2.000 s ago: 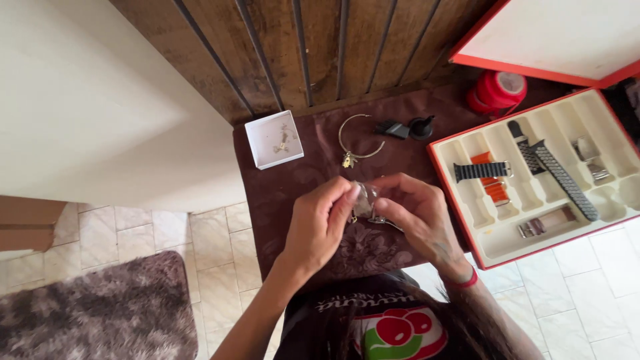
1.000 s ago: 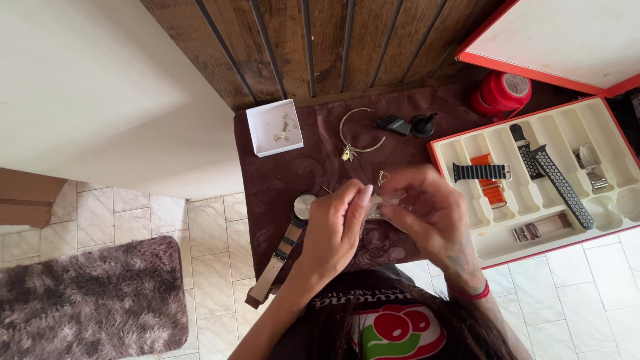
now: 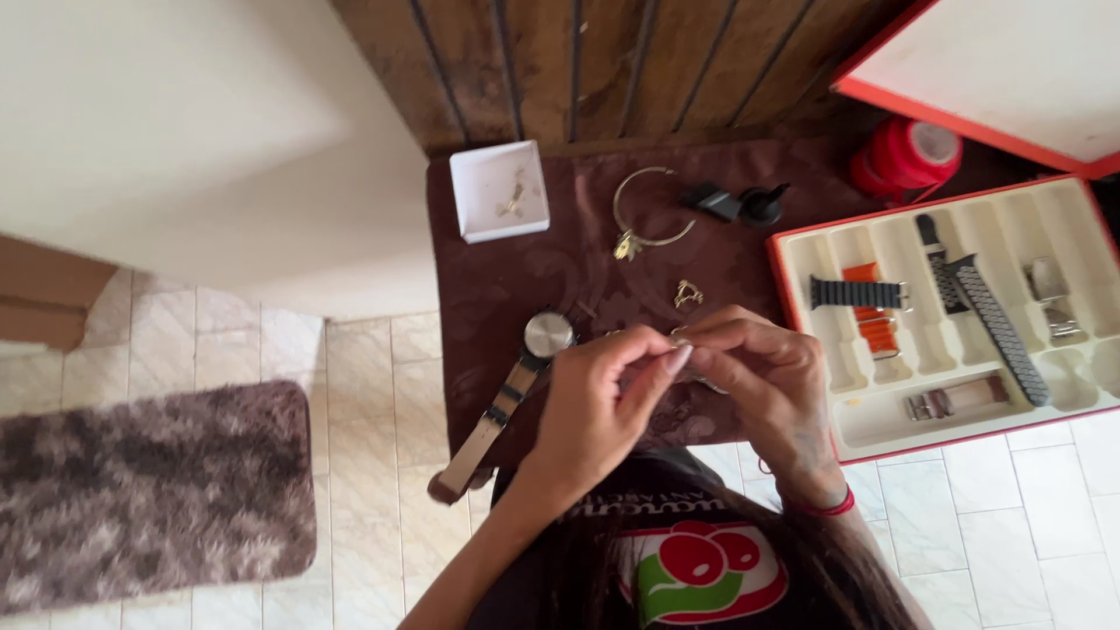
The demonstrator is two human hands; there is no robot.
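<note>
My left hand and my right hand meet above the near part of the cloth-covered table. Thumbs and index fingers of both pinch one tiny item, mostly hidden by the fingertips. A wristwatch with a leather strap lies to the left of my left hand, its strap over the table edge. Just beyond my right hand is a small gold-coloured piece of jewellery. Farther back lies an open bangle with a charm. More metal pieces show partly beneath my hands.
A white box holding small jewellery stands at the back left. On the right, a red-edged tray holds several watch straps. Behind it are a red container and a raised lid. Black objects lie near the bangle. A wooden panel borders the back.
My right hand's fingers have come in against my left fingertips. Two seconds ago the watch at the left and the small gold-coloured piece were not visible; both show now.
</note>
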